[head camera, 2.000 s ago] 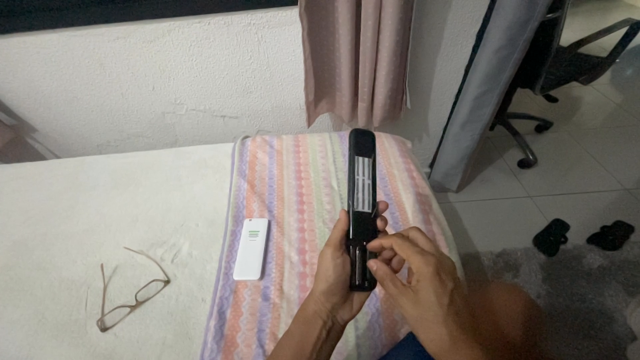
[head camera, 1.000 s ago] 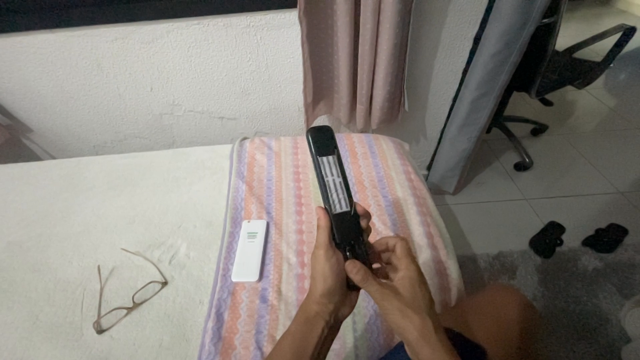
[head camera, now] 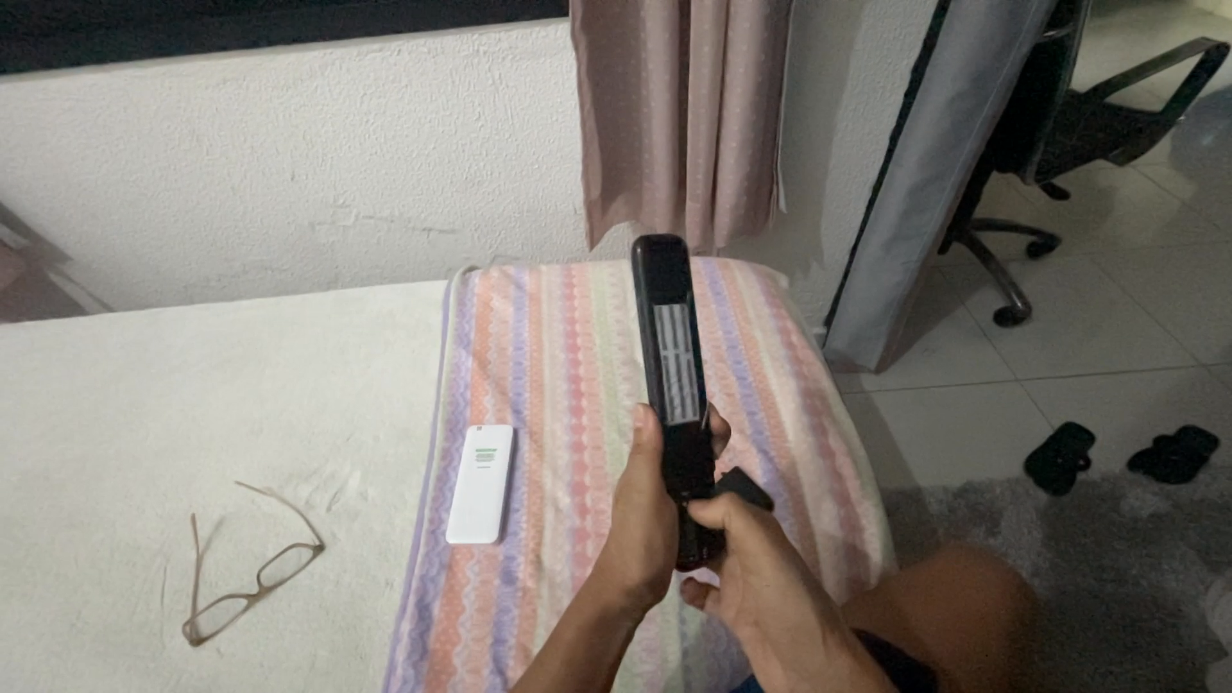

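A long black handheld device [head camera: 671,385], likely a remote control seen from its back, stands nearly upright in the picture with a pale printed label facing up. My left hand [head camera: 640,520] is wrapped around its lower part, thumb along the left side and fingertips showing on the right. At its lower end, my right hand [head camera: 760,577] has the thumb by the device and holds a small black piece [head camera: 746,489], which looks like a battery cover. What lies inside the lower end is too dark to tell.
A white slim device [head camera: 481,484] bearing print lies on the striped blanket [head camera: 558,404]. Eyeglasses [head camera: 252,592] rest on the white bed cover [head camera: 115,462]. A pink curtain [head camera: 688,115] hangs beyond. To the right are an office chair [head camera: 1078,144] and black slippers [head camera: 1059,457] on the floor.
The black device was tilted to the left a second ago and is now closer to upright. A small black piece now shows apart from it at my right hand.
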